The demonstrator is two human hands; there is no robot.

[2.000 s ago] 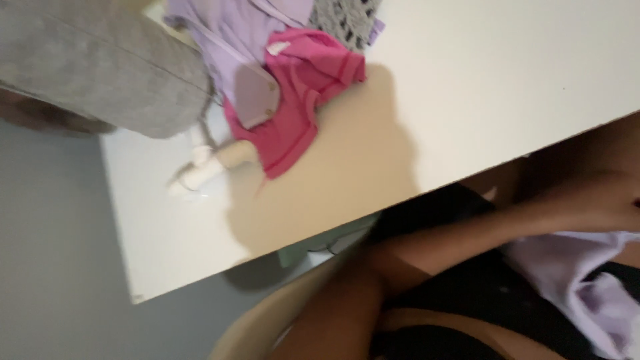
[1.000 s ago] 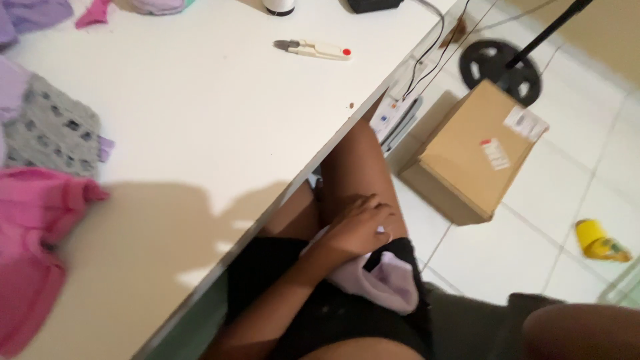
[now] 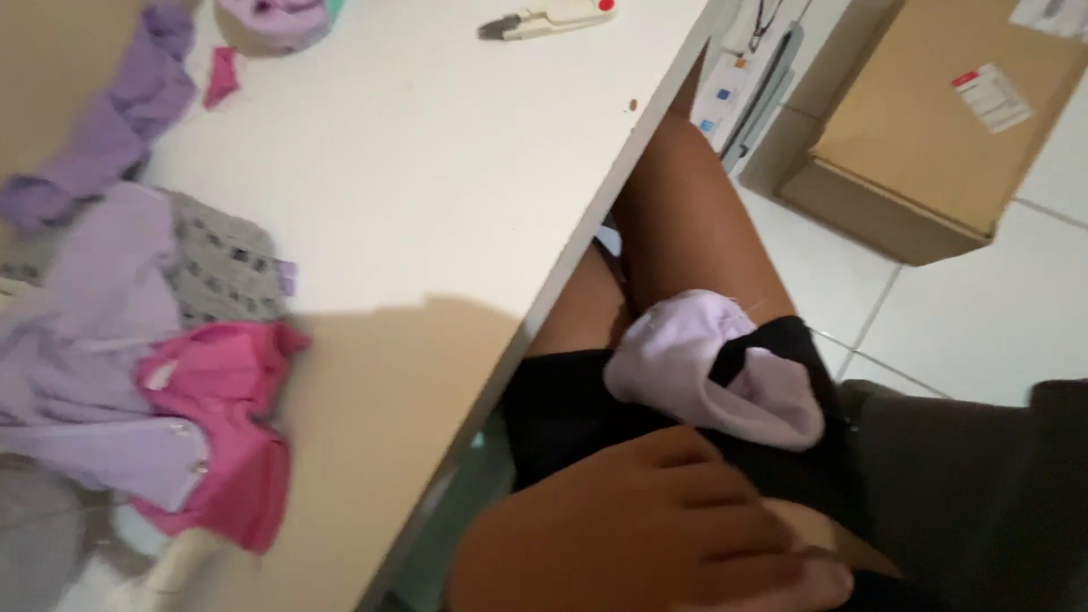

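Observation:
My left hand (image 3: 663, 527) is at the bottom centre, back up and fingers bent, over my lap; its palm side is hidden. Just beyond it a loop of lilac fabric (image 3: 667, 348) lies bunched on my black clothing, apart from the hand. My right hand is out of view. On the white table (image 3: 408, 187) at the left, a lilac garment with snaps (image 3: 110, 255) overlaps a pink fabric piece (image 3: 246, 425) and a grey patterned fabric (image 3: 225, 263). Thread snips (image 3: 548, 19) with a red dot lie near the top.
A purple fabric strip (image 3: 119, 119) and a small pink scrap (image 3: 223, 78) lie at the table's upper left, near a lilac bundle (image 3: 285, 19). A cardboard box (image 3: 926, 127) stands on the tiled floor at the right. The table edge runs diagonally beside my legs.
My left hand has left the lilac fabric on my lap, where it rested a second ago, and is now below it in view. The view has swung since the oldest frame.

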